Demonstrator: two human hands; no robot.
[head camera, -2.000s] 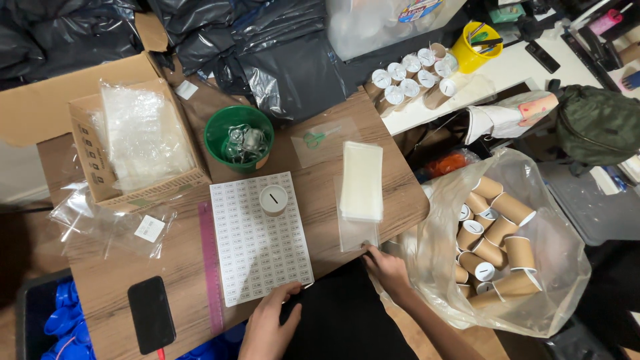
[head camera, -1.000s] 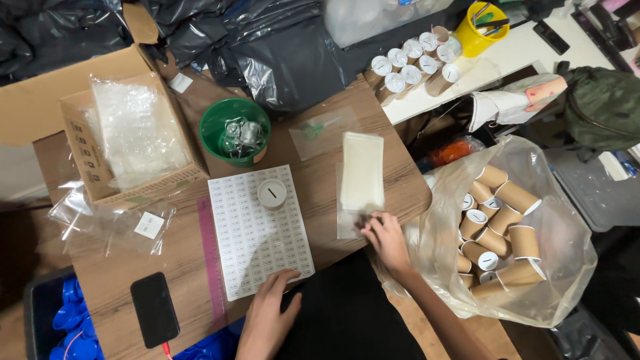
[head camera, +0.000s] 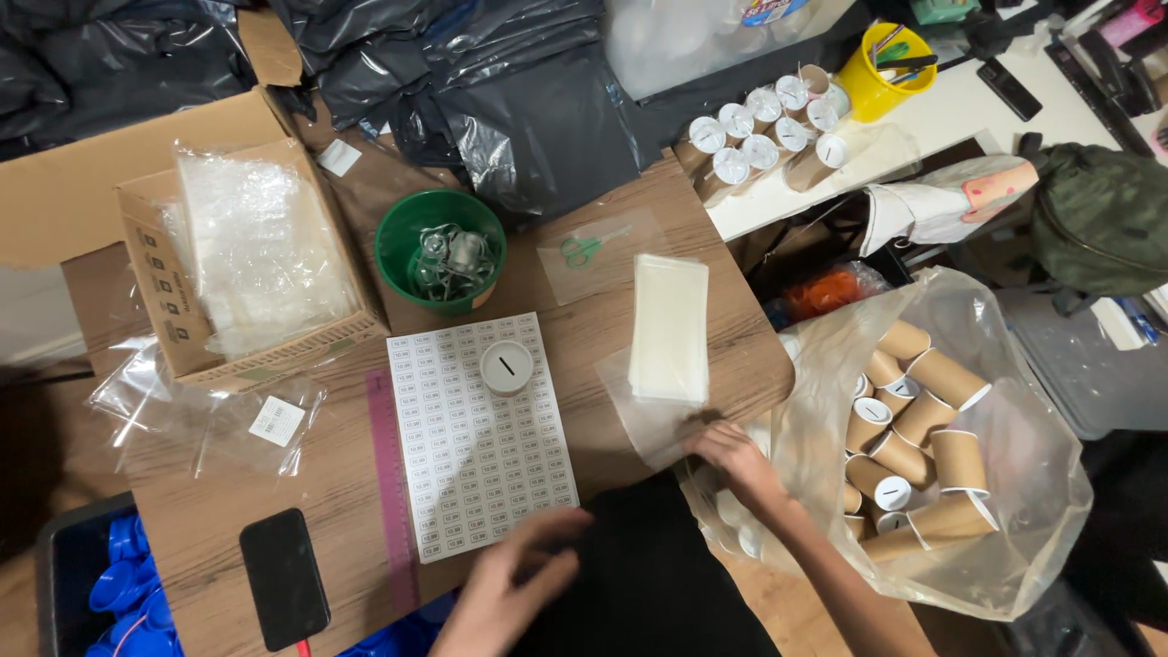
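Observation:
My left hand, blurred, is over the table's front edge by the lower corner of a sheet of printed price labels; its fingers are apart and nothing shows in them. A white round lid with a slot lies on the sheet. My right hand is at the table's front right edge, its fingertips at the lower corner of a clear plastic bag; whether they grip it cannot be told. A stack of pale translucent sheets or bags partly covers that bag. A magenta ruler lies along the label sheet's left side.
Behind are an open cardboard box of clear bags, a green bowl and green scissors. A phone lies front left. At right, a large plastic bag holds cardboard tubes; more lidded tubes stand beyond.
My left hand has lifted off the label sheet's lower corner and moved toward me. My right hand has moved from the lower end of the pale stack down to the table edge.

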